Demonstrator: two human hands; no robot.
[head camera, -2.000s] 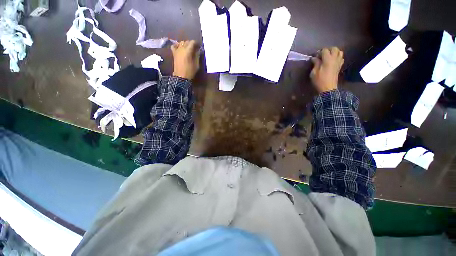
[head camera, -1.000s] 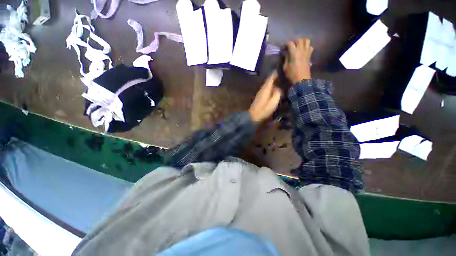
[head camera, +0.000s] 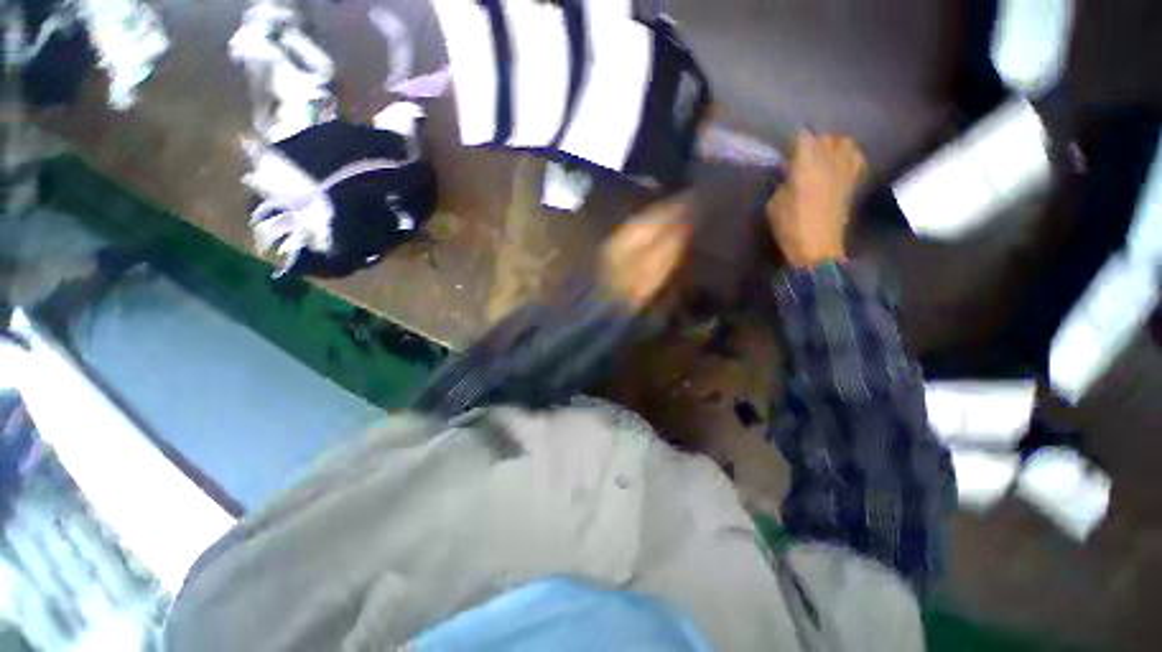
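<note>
Three white-topped dark fabric stacks (head camera: 542, 77) lie side by side at the top centre of the table. A pale lilac tie strip (head camera: 743, 145) comes out from their right side. My right hand (head camera: 817, 191) is closed on the end of this strip. My left hand (head camera: 647, 255) is blurred, just below the stacks and left of my right hand; its fingers look curled, and whether it holds anything cannot be told. A small white paper piece (head camera: 565, 186) lies under the stacks' lower edge.
A tied dark bundle (head camera: 351, 204) with a pale knot lies at left. Loose white strips (head camera: 283, 64) lie beyond it. White-topped pieces (head camera: 981, 172) are spread at right, with more (head camera: 979, 414) near the right sleeve. The green ledge (head camera: 306, 318) runs along the table's near edge.
My left hand has moved from the strip's left end to below the stacks' right side. My right hand still grips the strip's right end. The view has turned, and the stacks now show more dark side.
</note>
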